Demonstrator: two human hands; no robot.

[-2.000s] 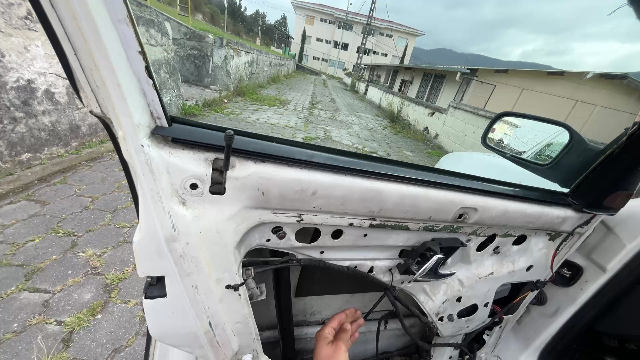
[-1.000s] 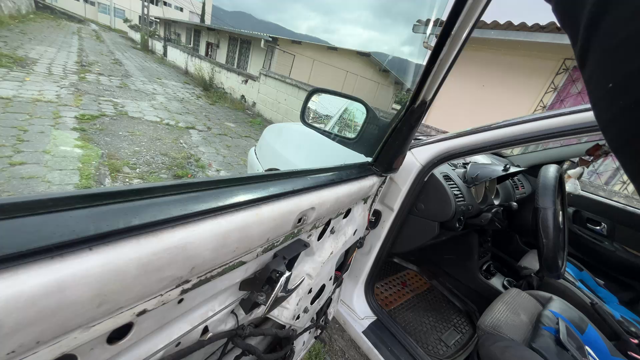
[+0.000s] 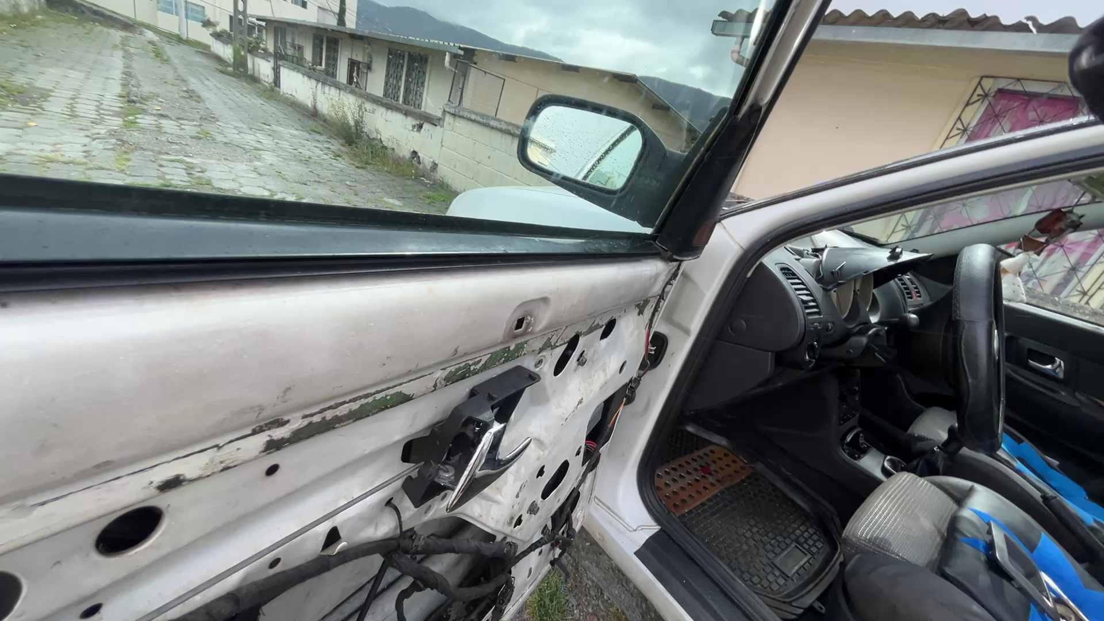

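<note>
Neither my left hand nor my right hand is in the frame, so what they hold cannot be seen. The bare inner panel of a white car door fills the left and middle of the view. A chrome interior door handle sits in its black plastic housing on the panel. Below it runs a taped wiring harness. The window glass is up, with a black sill strip along its base. Outside the glass is the side mirror.
The doorway shows a steering wheel, a rubber floor mat and a front seat with blue-patterned material. The white door frame stands between door and cabin. Beyond lie a paved street and a low wall.
A hand seen low at the door opening in the oldest frame is out of view now. The view has swung right toward the cabin.
</note>
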